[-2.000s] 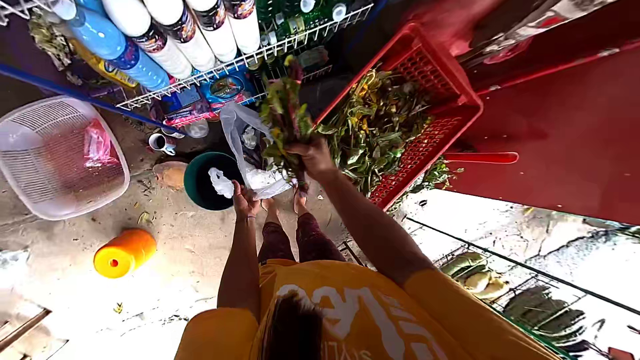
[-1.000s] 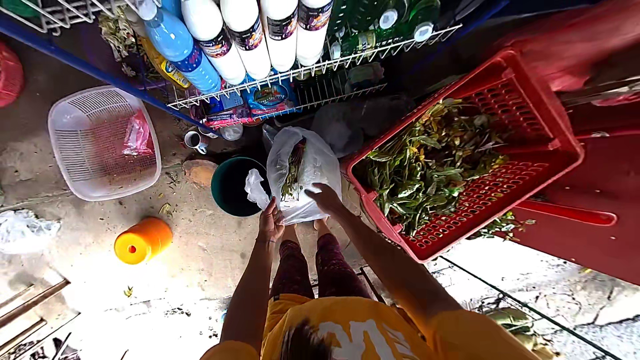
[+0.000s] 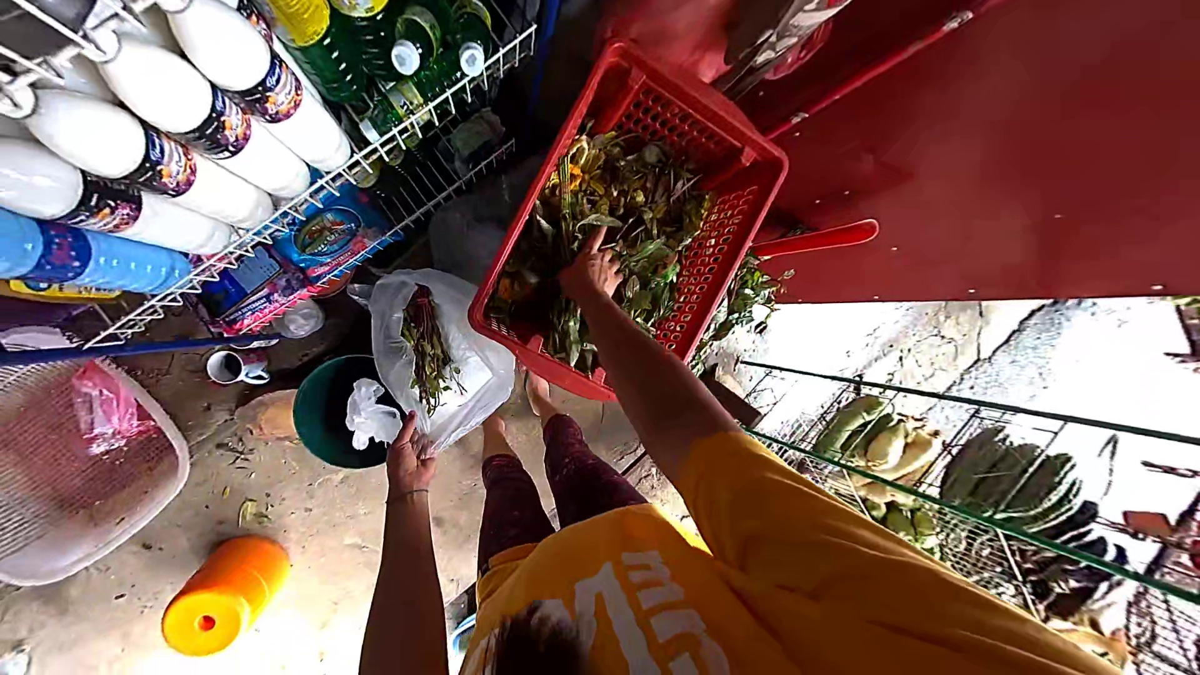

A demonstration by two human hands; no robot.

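My left hand (image 3: pixel 411 457) grips the rim of a white translucent plastic bag (image 3: pixel 481 361), which hangs open. Inside the bag lies a tied bundle of leafy stems (image 3: pixel 427 347). My right hand (image 3: pixel 592 272) is over a red perforated plastic basket (image 3: pixel 536 356), its fingers spread among loose leafy greens (image 3: pixel 647 202), some yellowed. Whether it touches a stem cannot be told. Just left of the bag stands a dark green bucket (image 3: pixel 314 417) with a crumpled white plastic bag (image 3: pixel 371 413) in its mouth.
A wire rack (image 3: pixel 375 155) of bottles and packets stands at upper left. Below it are a mug (image 3: pixel 234 367) and a pale mesh basket (image 3: pixel 164 487). An orange cylinder (image 3: pixel 227 595) lies on the floor. A red handle (image 3: pixel 825 240) juts beside the red basket. Vegetables (image 3: pixel 881 441) sit in wire racks at right.
My right hand held a leafy bundle two seconds ago, then was at the bag with the bundle inside. It has since moved to the red basket. My left hand stays on the bag.
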